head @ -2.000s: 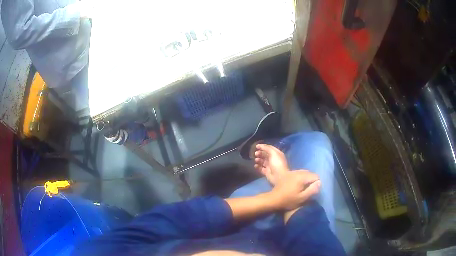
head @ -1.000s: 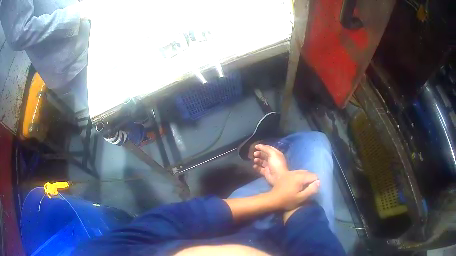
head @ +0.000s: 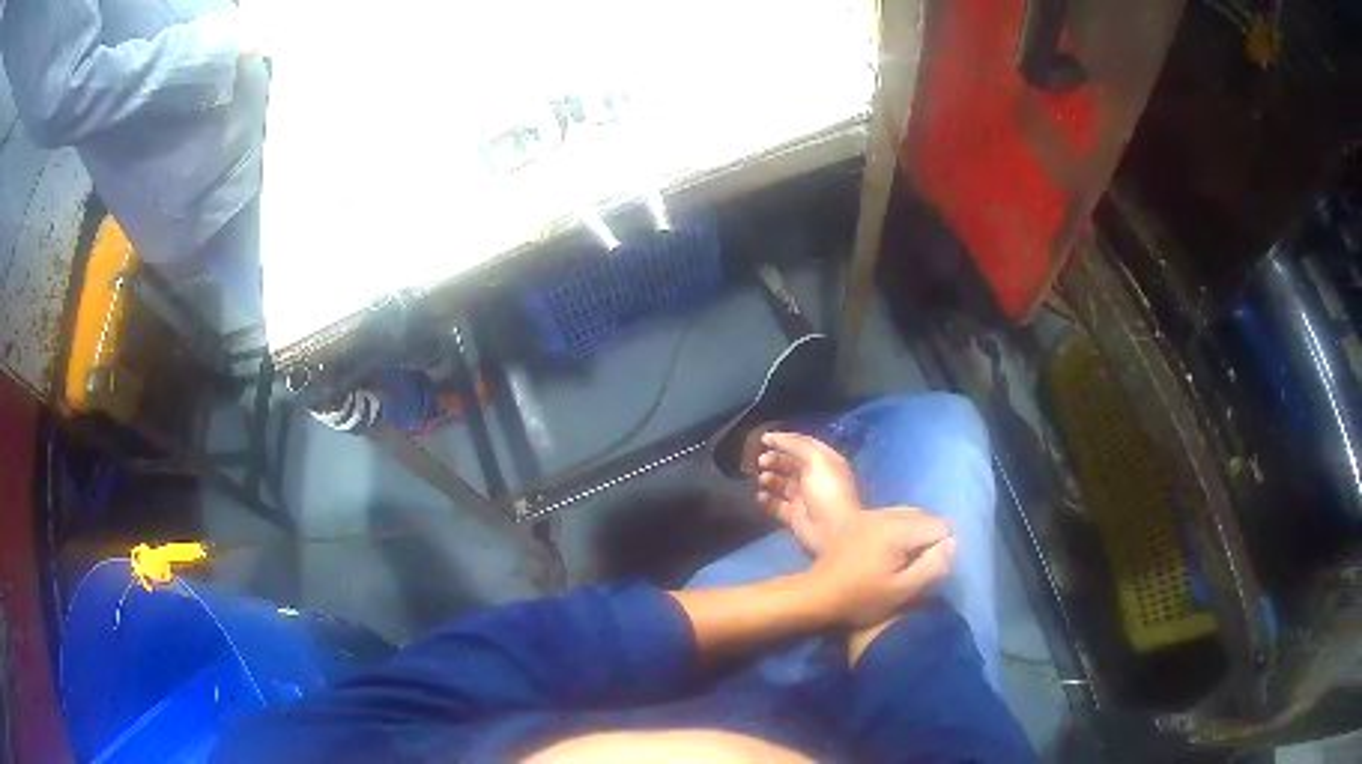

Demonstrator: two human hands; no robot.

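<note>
My left hand (head: 889, 564) is closed around my right wrist, over my jeans. My right hand (head: 808, 485) lies palm up with loosely curled fingers and holds nothing. Nearest to my left sleeve is a large blue bin (head: 165, 642) at the lower left. A small yellow moulded piece (head: 165, 563) with thin strands sits on its rim. A lighter blue flat piece (head: 172, 724) shows inside the bin. The white worktable (head: 448, 90) lies ahead under strong glare, with small parts (head: 560, 127) washed out on its top.
A person in a grey sleeve (head: 150, 135) is at the table's left. A blue crate (head: 627, 287) is under the table. A red machine panel (head: 1001, 164), a low yellow crate (head: 1128, 493) and shiny metal bars (head: 1314, 358) are at the right. Table legs stand ahead.
</note>
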